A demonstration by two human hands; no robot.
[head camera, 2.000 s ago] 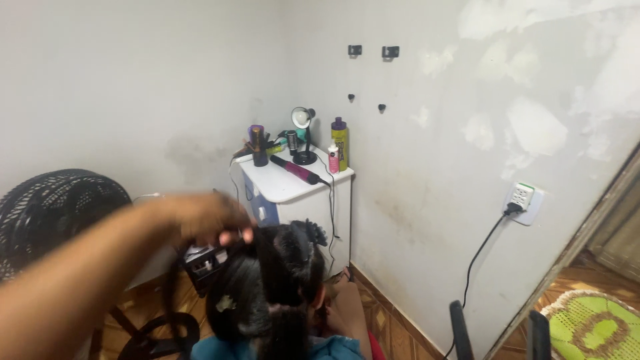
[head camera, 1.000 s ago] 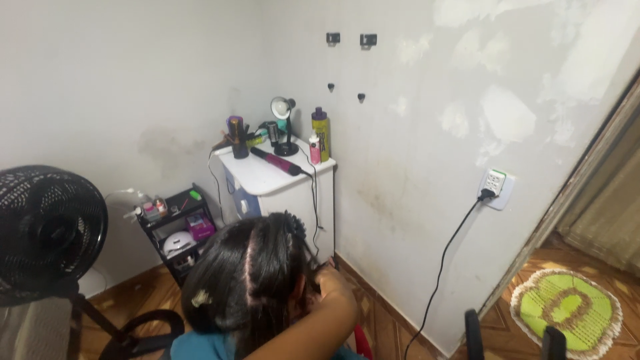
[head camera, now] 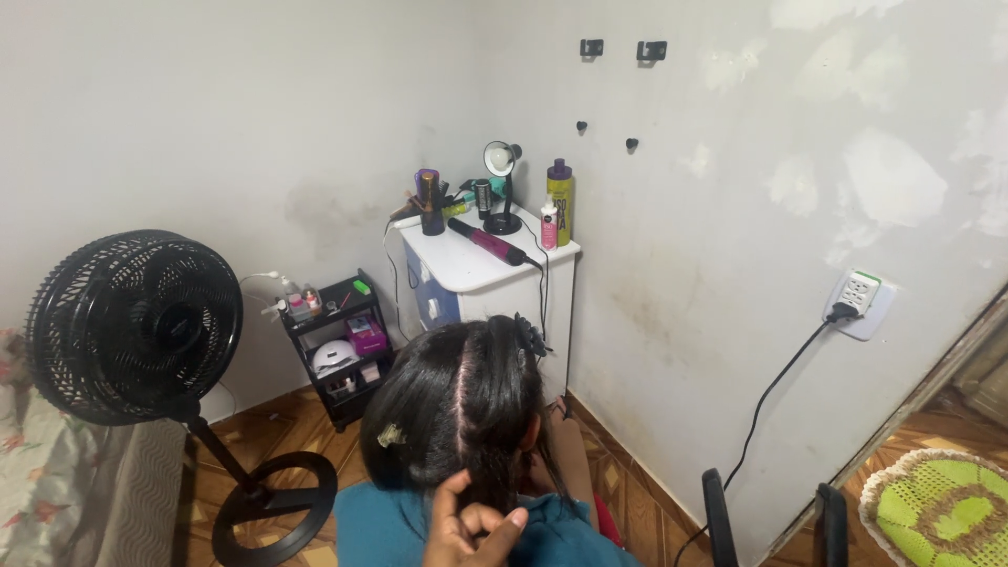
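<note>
A seated person with dark, parted hair (head camera: 425, 378) and a teal top (head camera: 374, 520) is in front of me, back turned. My left hand (head camera: 472, 524) is low in the centre, just behind the loose hair at the nape. Its index finger and thumb are apart, and no tool shows in it. A pale claw clip (head camera: 391, 435) sits in the hair on the left side. Near the front right, a dark claw clip (head camera: 531, 335) holds hair. The seated person's own forearm (head camera: 573, 465) extends ahead on the right. My right hand is out of view.
A white cabinet (head camera: 512, 276) holds a magenta hot-air styler (head camera: 488, 242), a small lamp (head camera: 504, 189) and bottles (head camera: 560, 201). Left of it stand a black trolley (head camera: 339, 315) and a pedestal fan (head camera: 134, 327). A black cord (head camera: 760, 402) hangs from the right wall's outlet (head camera: 858, 303).
The arm that reached past the right side of the head one second ago has left the view. My left hand, above the hair two seconds ago, is now low behind the nape.
</note>
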